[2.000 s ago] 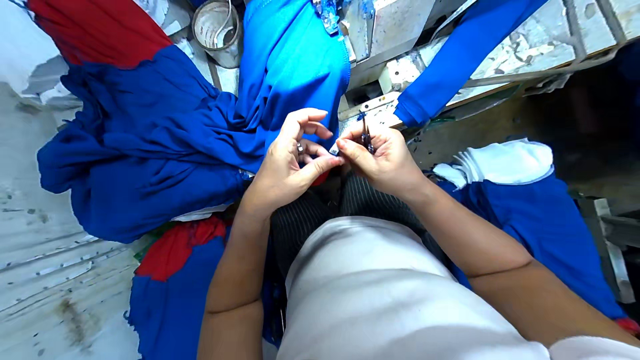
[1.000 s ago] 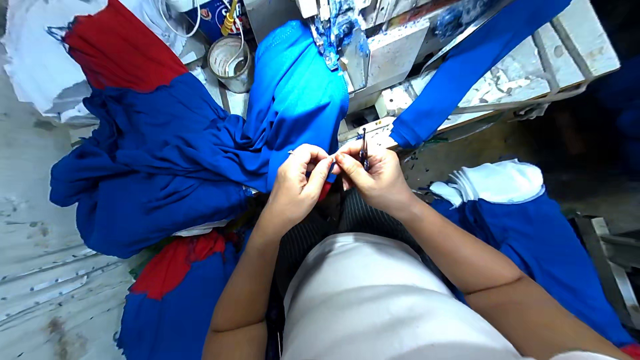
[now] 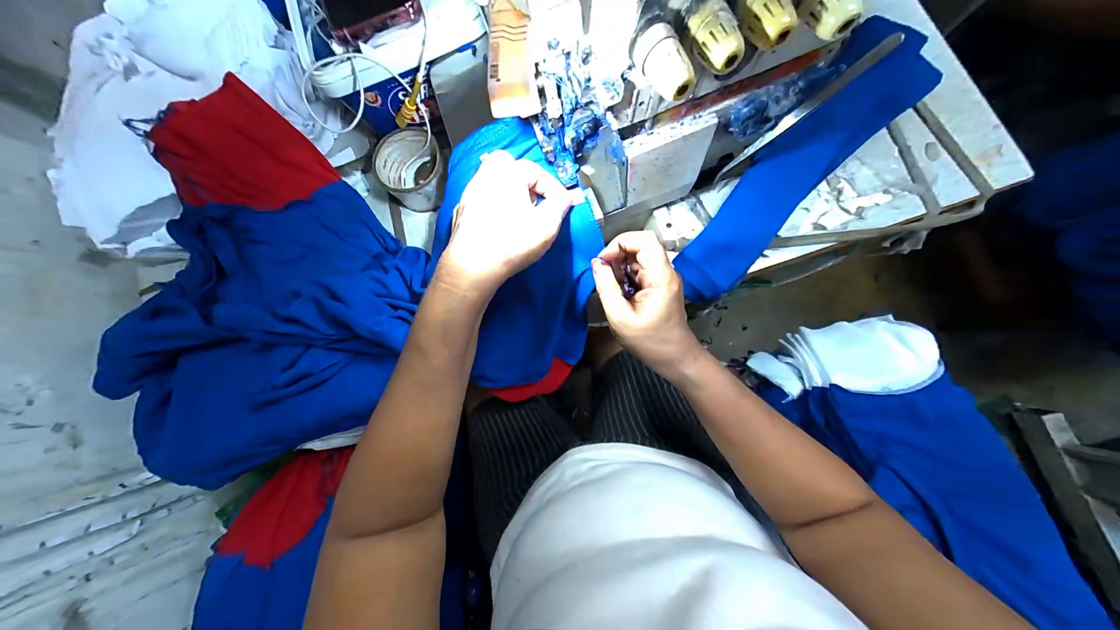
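My left hand (image 3: 512, 210) is over the blue fabric (image 3: 534, 306) beside the needle area of a sewing machine (image 3: 569, 105); its thumb and index finger are pinched near the fabric's edge, and what lies between them is too small to tell. My right hand (image 3: 643, 293) is just right of that edge, fingers curled around a small dark tool, perhaps thread snips (image 3: 628, 278). A long blue fabric strip (image 3: 787, 166) runs from beside my right hand up across the machine table. Red fabric (image 3: 534, 383) shows at the lower end of the blue piece.
Blue and red garments (image 3: 280, 324) are heaped at left, near white cloth (image 3: 192, 105). A metal can (image 3: 409, 166) stands behind them. Yellowish thread cones (image 3: 713, 39) line the back. Blue cloth with white pieces (image 3: 866, 354) lies at right, below the table edge (image 3: 971, 210).
My hands were together above my lap and are now apart, the left one moved forward to the machine. The blue fabric now extends down between them towards my lap.
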